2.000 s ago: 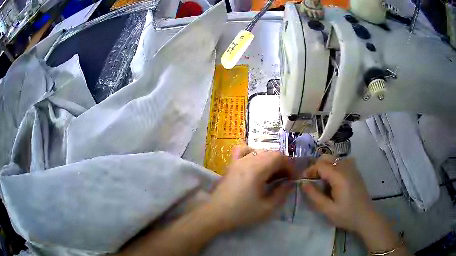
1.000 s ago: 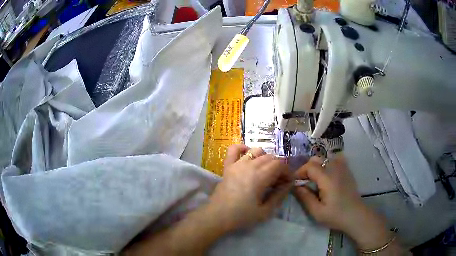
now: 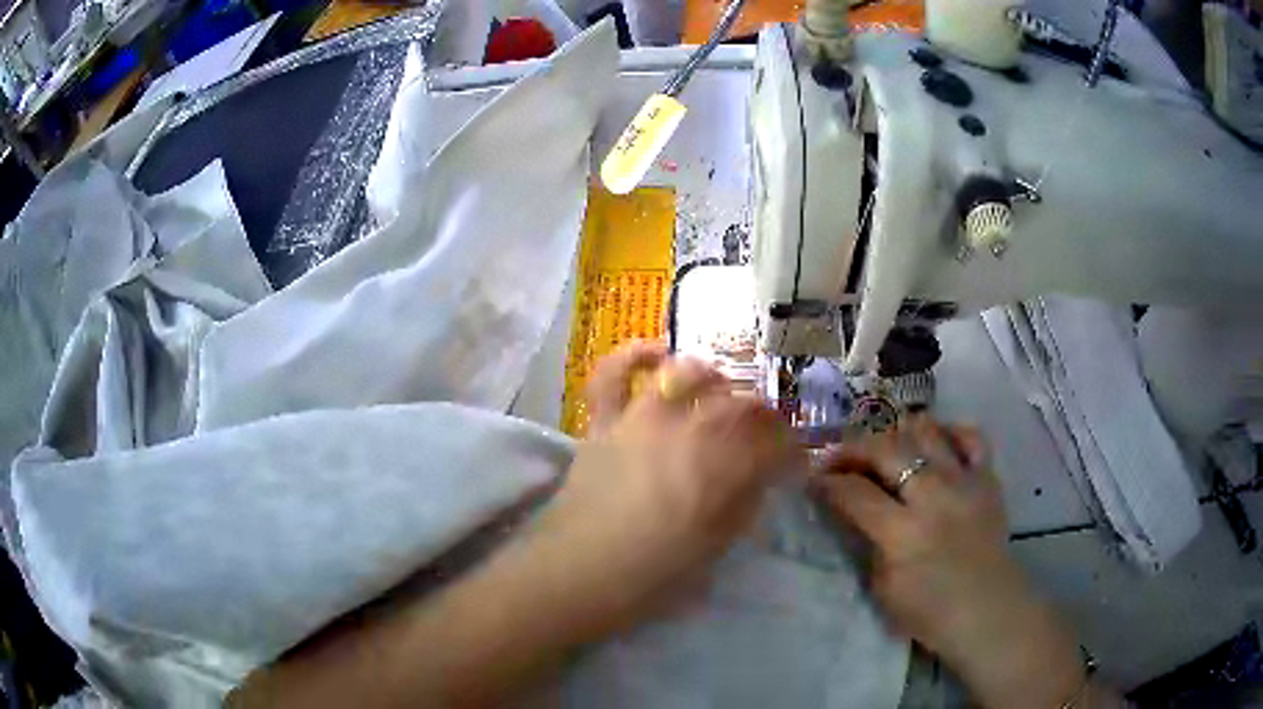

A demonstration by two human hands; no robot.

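Note:
The pale grey garment piece (image 3: 291, 519) lies in a large soft heap at the left and runs under both hands to the front edge. My left hand (image 3: 693, 450) is blurred, with its fingers bent over the cloth just left of the presser foot (image 3: 817, 402). My right hand (image 3: 921, 519), with a ring, lies on the cloth just in front of the foot, its fingertips near the left hand's. The fingertips and the cloth edge between them are blurred, so I cannot tell whether either hand pinches it. The needle tip cannot be made out.
The off-white sewing machine head (image 3: 845, 180) stands above the foot. A yellow-tipped lamp (image 3: 643, 144) hangs left of it, over yellow printed tape (image 3: 623, 298). Folded white strips (image 3: 1108, 429) lie right on the bed. A plastic-wrapped dark board (image 3: 277, 180) is at the back left.
My left hand has moved a little forward, towards the foot. My right hand's fingers have spread flatter over the cloth. The machine head appears slightly further left in view.

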